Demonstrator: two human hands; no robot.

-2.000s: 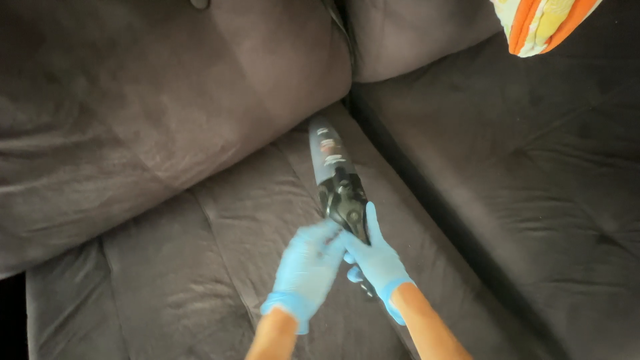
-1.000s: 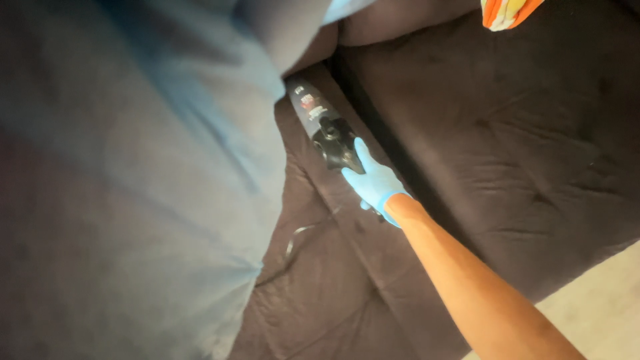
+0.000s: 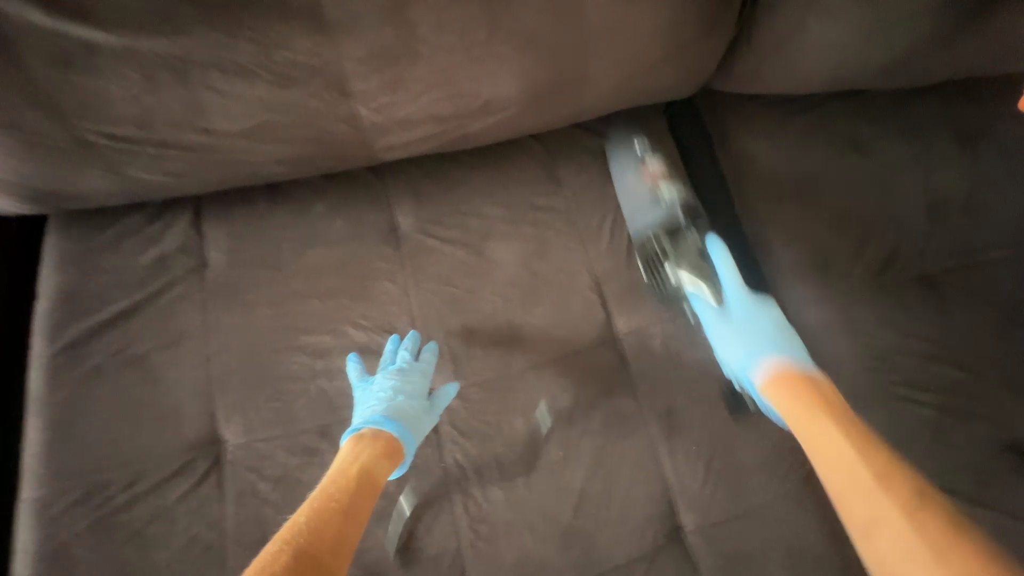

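My right hand [image 3: 748, 328], in a light blue glove, grips a handheld vacuum cleaner [image 3: 660, 200] with a clear front and a dark body, blurred by motion. The vacuum's nose points toward the crease below the sofa's back cushion, beside the dark gap between two seat cushions. My left hand [image 3: 400, 388], gloved in the same blue, rests with spread fingers over the brown fabric seat cushion [image 3: 304, 280] and holds nothing. Near it two small shiny strips [image 3: 544, 418] show on the seat; whether they are loose pieces or part of something else is unclear.
A large brown back cushion [image 3: 360, 88] runs along the top, with another back cushion [image 3: 872, 40] at its right. The dark gap [image 3: 720, 192] separates the near seat from the right seat cushion [image 3: 896, 280]. A sliver of something orange shows at the right edge.
My left hand, at the vacuum's rear two seconds ago, is now apart from it over the seat. The blurred grey-blue fabric that covered the left side one second ago is out of view.
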